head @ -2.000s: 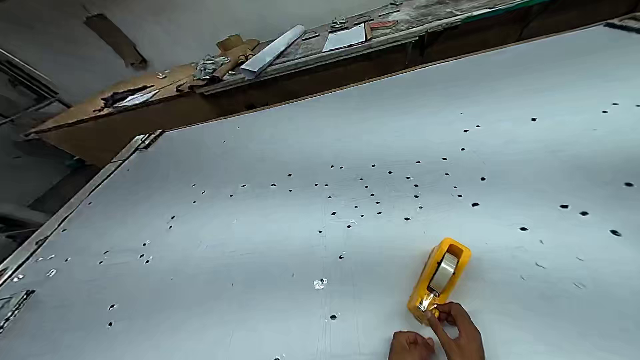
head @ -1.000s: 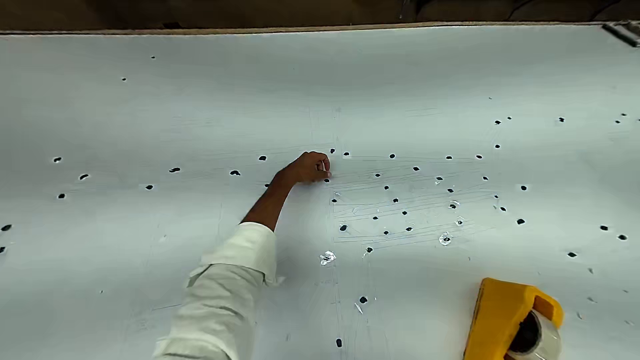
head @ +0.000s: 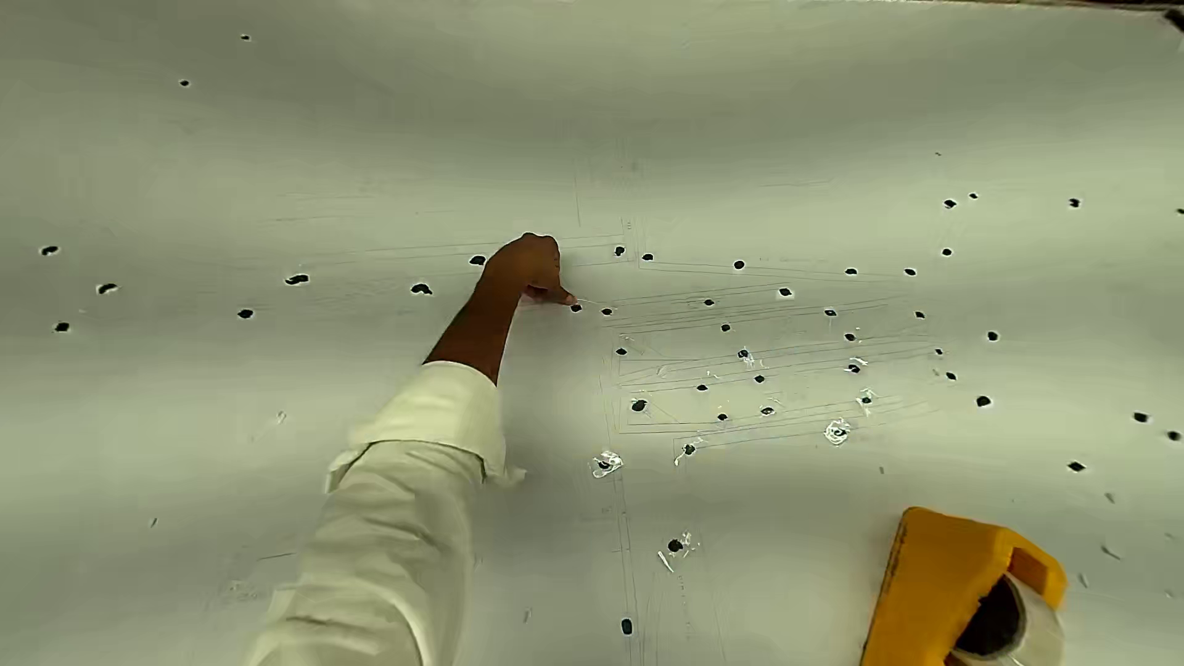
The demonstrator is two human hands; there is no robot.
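My left hand [head: 536,270], its white sleeve rolled back at the forearm, reaches over a large pale sheet with many dark holes [head: 638,405]. Its fingers are curled, and the thumb tip points down beside a small hole [head: 575,308] near the middle. Whether a thin thing lies between thumb and fingers cannot be seen. My right hand is out of view. A yellow tape dispenser [head: 939,573] with a roll of clear tape [head: 1036,624] stands at the lower right, cut off by the frame edge.
Thin ruled lines run across the pale sheet [head: 370,555] among the holes. Crumpled bits of clear tape cling near some holes, one at lower centre [head: 606,463] and one right of it [head: 837,431]. A dark object [head: 1175,20] sits at the top right corner.
Two seconds ago both hands were at the tape dispenser; now only my left hand shows, out on the sheet away from it. The view has shifted strongly and moved closer to the sheet.
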